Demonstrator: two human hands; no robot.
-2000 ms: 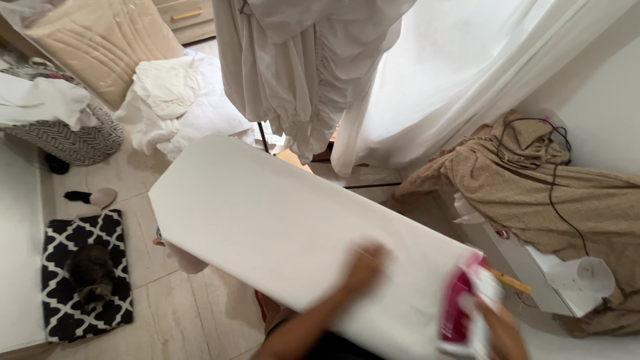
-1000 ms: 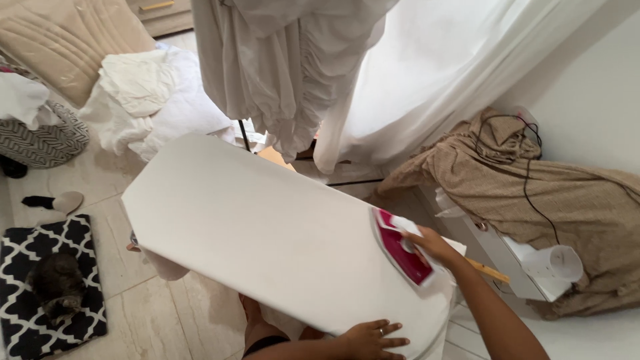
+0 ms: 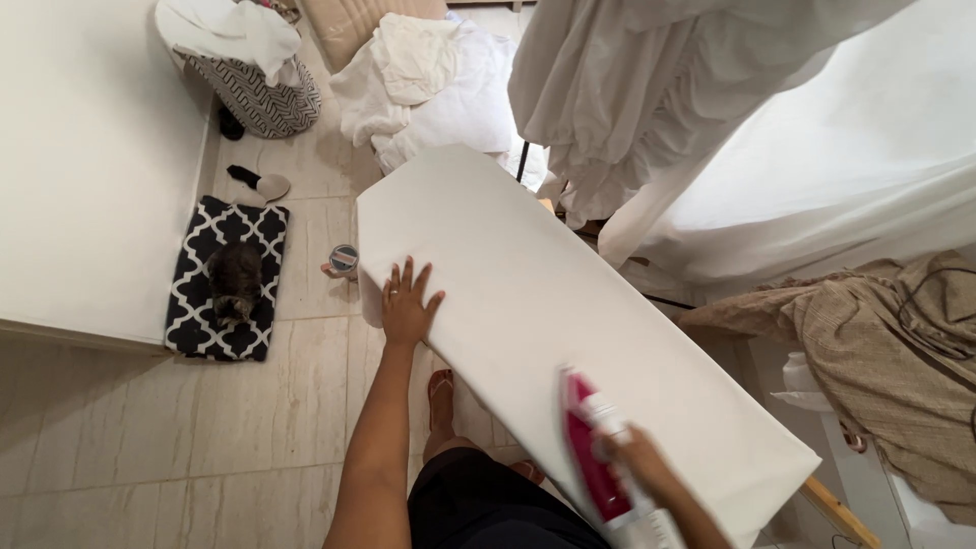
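Note:
My right hand (image 3: 637, 457) is closed around the handle of a magenta and white clothes iron (image 3: 591, 446), which lies on the near right part of an ironing board spread with white fabric (image 3: 518, 282). The iron and hand are slightly blurred. My left hand (image 3: 410, 305) rests flat with spread fingers on the cloth at the board's left edge, a ring on one finger, and holds nothing. The fabric hangs over the board's edges.
A cat (image 3: 235, 278) lies on a black and white patterned mat (image 3: 183, 305) at left. A lidded tumbler (image 3: 344, 259) stands beside the board. White gathered fabric (image 3: 602, 99) hangs behind it. Brown cloth (image 3: 877, 335) with a cord lies at right. A patterned basket (image 3: 267, 99) holds white cloth.
My left hand has moved from the board's near end to its left edge, farther along. The iron, in my right hand, has come toward the board's near edge. The view has swung left.

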